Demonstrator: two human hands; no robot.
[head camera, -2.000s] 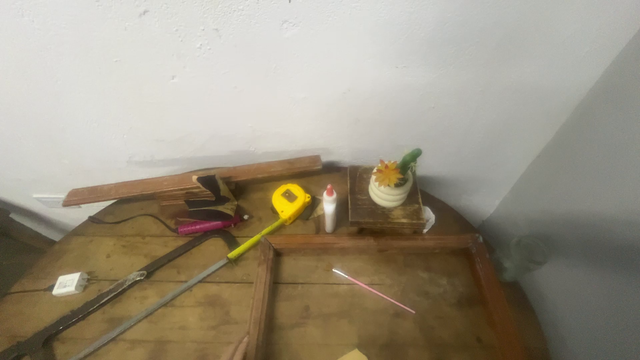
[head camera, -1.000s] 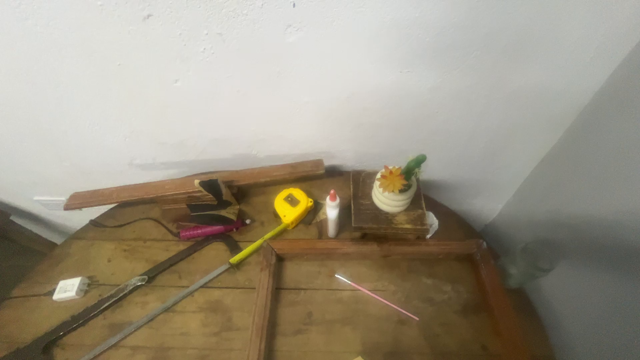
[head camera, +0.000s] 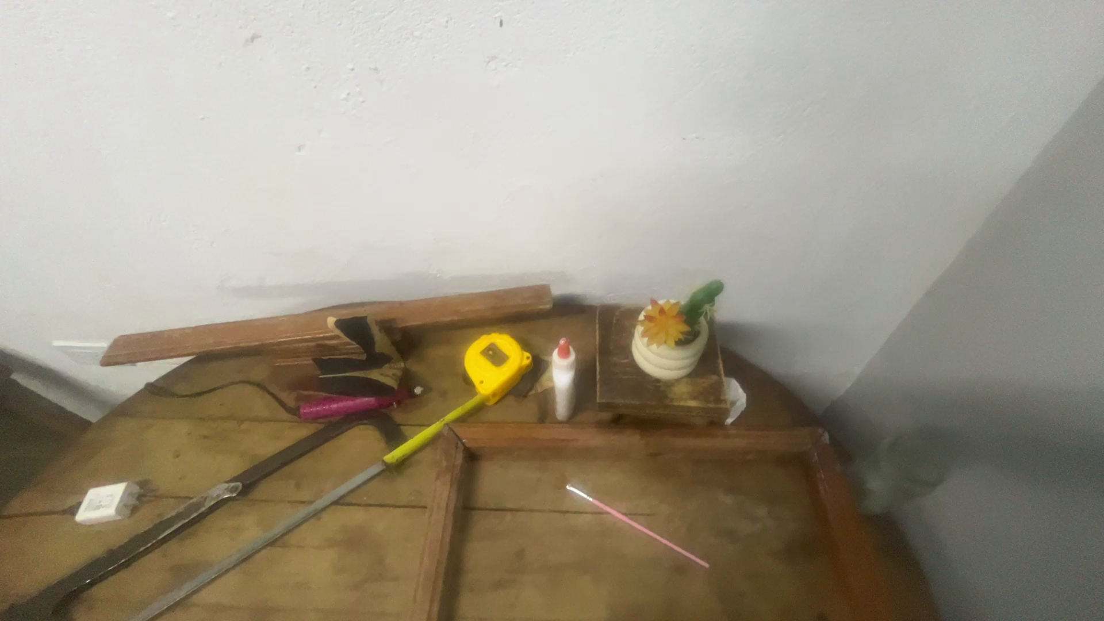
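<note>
Neither of my hands shows in the head view. A wooden frame lies on the round wooden table, its near side cut off by the bottom of the view. Inside its outline rests a thin pink paintbrush. Behind the frame stands a white glue bottle with a red tip. To the bottle's left is a yellow tape measure. A hacksaw with a yellow handle lies left of the frame, its dark metal bow alongside the blade.
A small wooden stand holds a ringed pot with a cactus and an orange flower. Wood strips, folded sandpaper, a corded magenta tool and a white adapter lie at left. A wall borders the back.
Fingertips at the frame's lower left corner two seconds ago are out of view now. A pale yellowish piece at the bottom edge has also left the view.
</note>
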